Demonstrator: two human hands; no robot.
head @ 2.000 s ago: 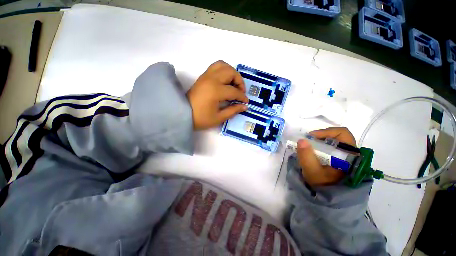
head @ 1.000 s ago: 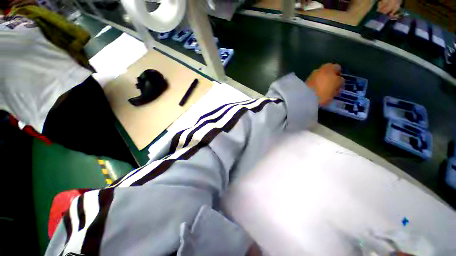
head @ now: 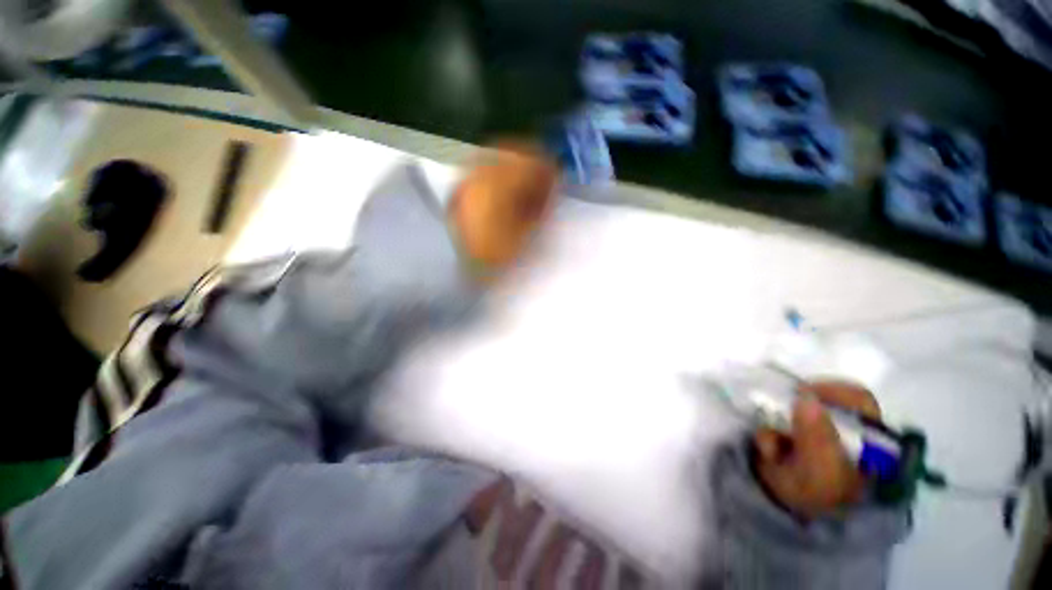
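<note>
The view is blurred. My left hand [head: 504, 207] is at the belt-side edge of the white paper [head: 646, 277]. A light-blue plastic housing [head: 588, 152] is at its fingertips, tilted over the bench edge, and looks gripped; the fingers are smeared by motion. My right hand [head: 817, 455] is closed around the dispensing syringe [head: 879, 452] at the right of the paper. The syringe has a dark-blue band and a green adapter [head: 914, 464] at its rear.
Paired housings [head: 784, 144] lie along the dark-green conveyor belt [head: 519, 69]. A tiny blue part [head: 794, 318] is on the paper. A black object [head: 121, 213] and a dark strip [head: 226, 187] lie at the left. A post [head: 242, 58] stands upper left.
My left hand has come back from the belt to the bench edge with a housing at its fingers. The view has swung right, bringing my right hand and the syringe back into clear view.
</note>
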